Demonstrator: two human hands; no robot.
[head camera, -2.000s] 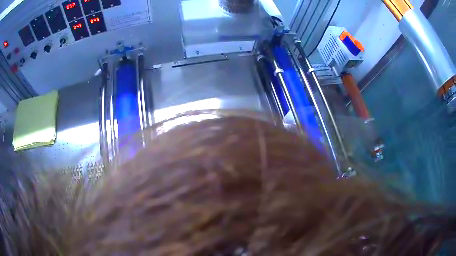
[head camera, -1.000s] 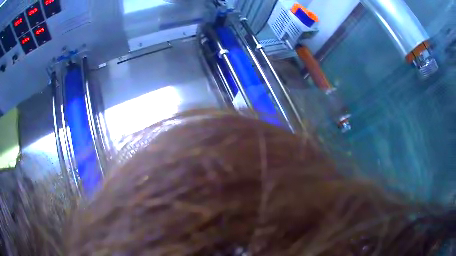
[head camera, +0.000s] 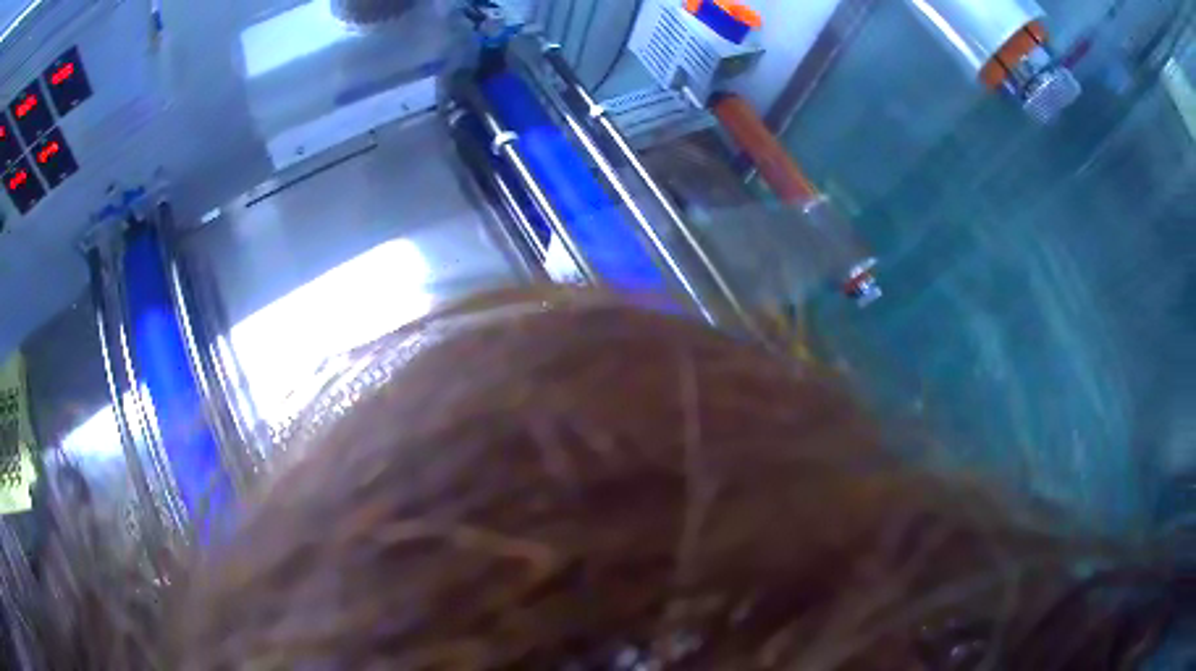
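Neither of my hands is in view; hair fills the lower middle of the picture and hides what lies below. The shiny steel work plate (head camera: 335, 295) shows in front of me with a strong white glare. A row of tiny parts (head camera: 328, 400) lies across it at the hair's edge. A blue strip (head camera: 171, 374) runs along its left side and another blue strip (head camera: 571, 190) along its right, each between chrome guide rods (head camera: 643, 203). A pale yellow tray (head camera: 13, 433) is cut off by the left edge, with dark marks on it.
Black displays with red digits (head camera: 46, 125) are at upper left. A white vented box (head camera: 689, 53) with an orange-and-blue top is at upper right, an orange-brown tube (head camera: 774, 157) below it. A thicker silver tube (head camera: 984, 33) with an orange end hangs farther right over a blue-green surface.
The view has turned to the right, so the machine has shifted left and tilted in the picture. The yellow tray is now mostly cut off, and the tiny parts beside the hair show more clearly.
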